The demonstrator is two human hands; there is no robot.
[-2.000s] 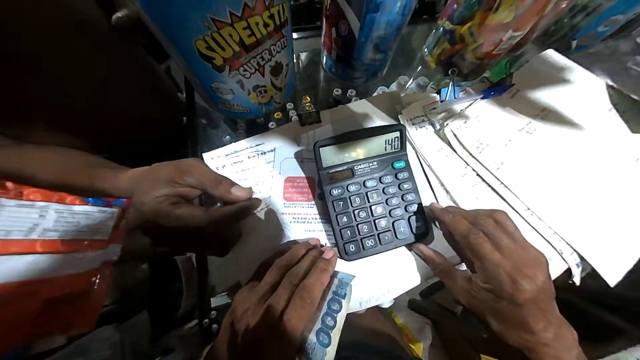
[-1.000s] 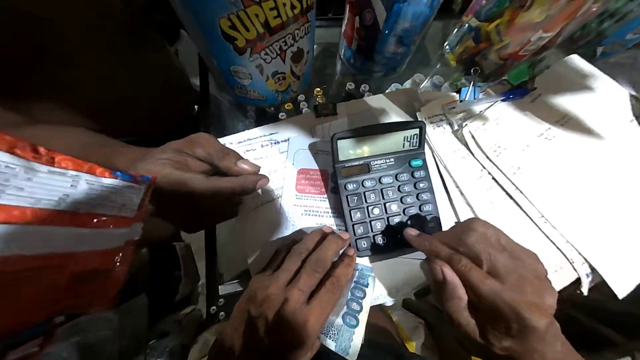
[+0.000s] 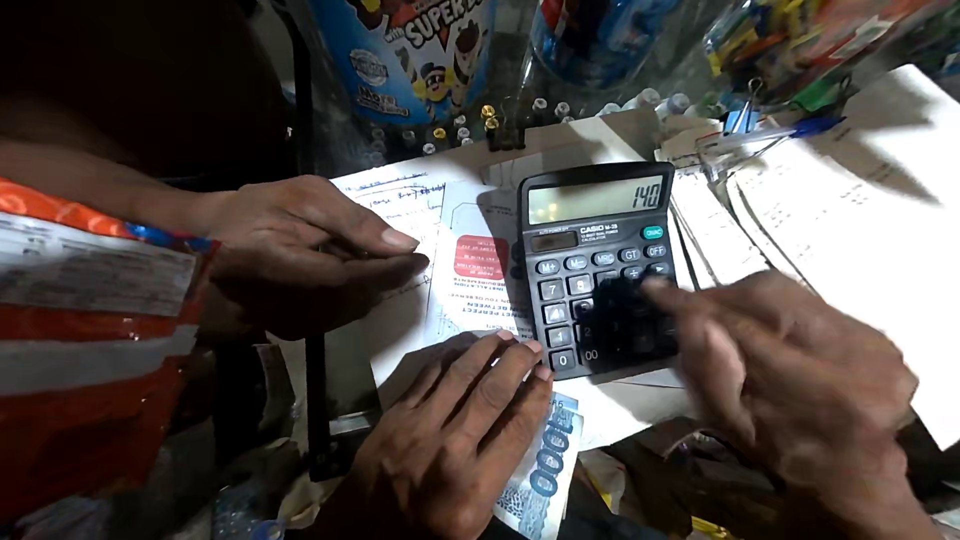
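A black Casio desk calculator (image 3: pixel 564 289) lies on papers, its display lit by a light from above and its right-hand keys in shadow. My right hand (image 3: pixel 806 375), blurred, hovers over those keys with the index finger extended; contact cannot be told. At the calculator's lower left corner rests my left hand (image 3: pixel 457 435), its fingertips near the zero key. A blue-grey banknote (image 3: pixel 551 469) sticks out from beneath that hand, which covers part of it; the grip on it is hidden. Printed paper with a red block (image 3: pixel 481 257) lies left of the calculator.
Another person's hand (image 3: pixel 315 247) reaches in at left above handwritten paper (image 3: pixel 405 199), near an orange-red packet (image 3: pixel 97 360). Behind stand a blue tub (image 3: pixel 420 60) and a blue container (image 3: pixel 600 37). Paper sheets (image 3: pixel 877 187), a binder clip (image 3: pixel 741 120) and a pen (image 3: pixel 765 135) are at right.
My right hand has moved from the calculator's lower right side to over its keys, and now is higher on the keypad. My left hand stays at the calculator's lower left corner.
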